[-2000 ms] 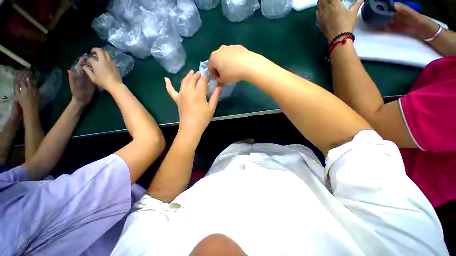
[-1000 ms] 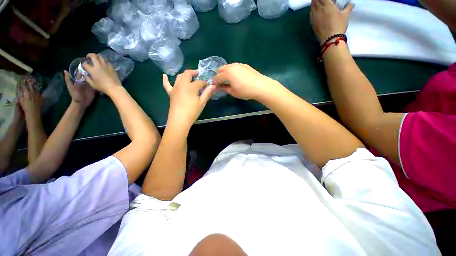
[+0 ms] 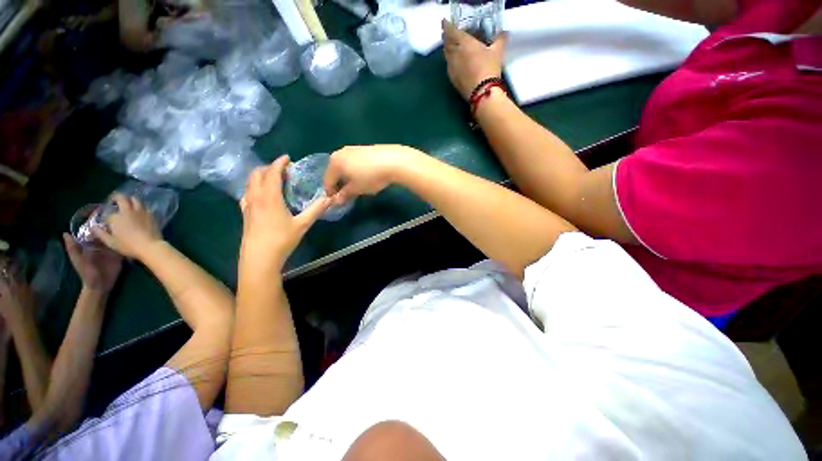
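A clear plastic cup with thin crinkled film about it is between my two hands, just above or on the dark green bench. My left hand is at the cup's left side, its thumb reaching to the near edge and its fingers pointing up. My right hand pinches the film or rim at the cup's right side. Whether the film fully covers the cup cannot be told. A heap of bagged cups lies beyond my left hand.
Single bagged cups stand at the bench's far side, near pale strips. At right, a person in pink holds a clear cup beside a white sheet. At left, a person's hands hold another clear cup.
The view has turned right, so the bench and heap sit further left and lower. My hands remain at the cup, whose round shape now shows between them. The neighbour in pink now holds up a clear cup.
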